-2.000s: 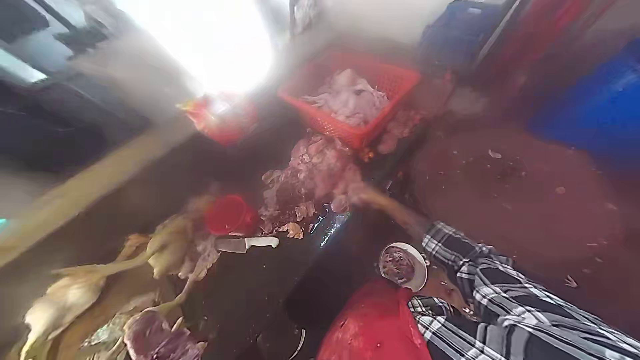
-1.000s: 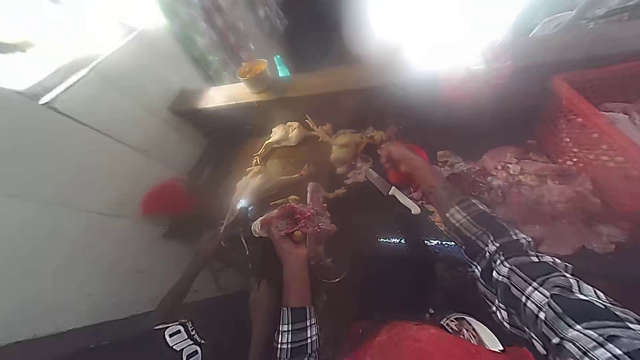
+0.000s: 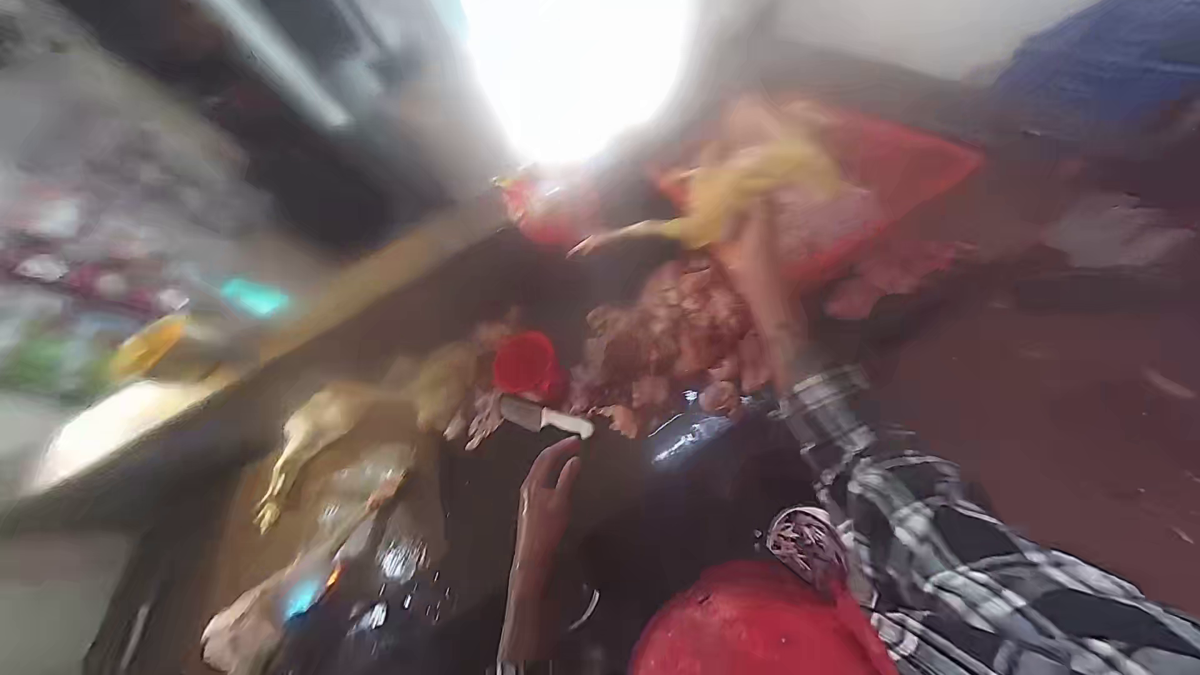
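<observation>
My right hand [image 3: 755, 220] is at the red plastic basket [image 3: 923, 164], shut on a yellow-skinned plucked chicken carcass [image 3: 750, 178], blurred by motion. My left hand [image 3: 551, 469] is over the dark wet work surface with its fingers apart, nothing in it. Just beyond its fingertips lies a knife with a white handle [image 3: 566, 424], its blade towards a small red container [image 3: 528, 364]. A heap of raw meat pieces [image 3: 684, 323] lies between that container and the basket. More plucked poultry [image 3: 323, 422] lies to the left.
A bowl of dark pieces [image 3: 808, 542] stands near my right sleeve, beside a large red rounded thing [image 3: 759, 623]. A pale ledge [image 3: 384, 281] runs behind the surface. A red bag or bundle [image 3: 553, 206] sits at the back. A blue object [image 3: 1097, 61] is at the upper right.
My right hand has moved from beside the small red container to the basket and now holds a carcass. My left hand, holding a piece of meat one second ago, is empty. The view has swung right.
</observation>
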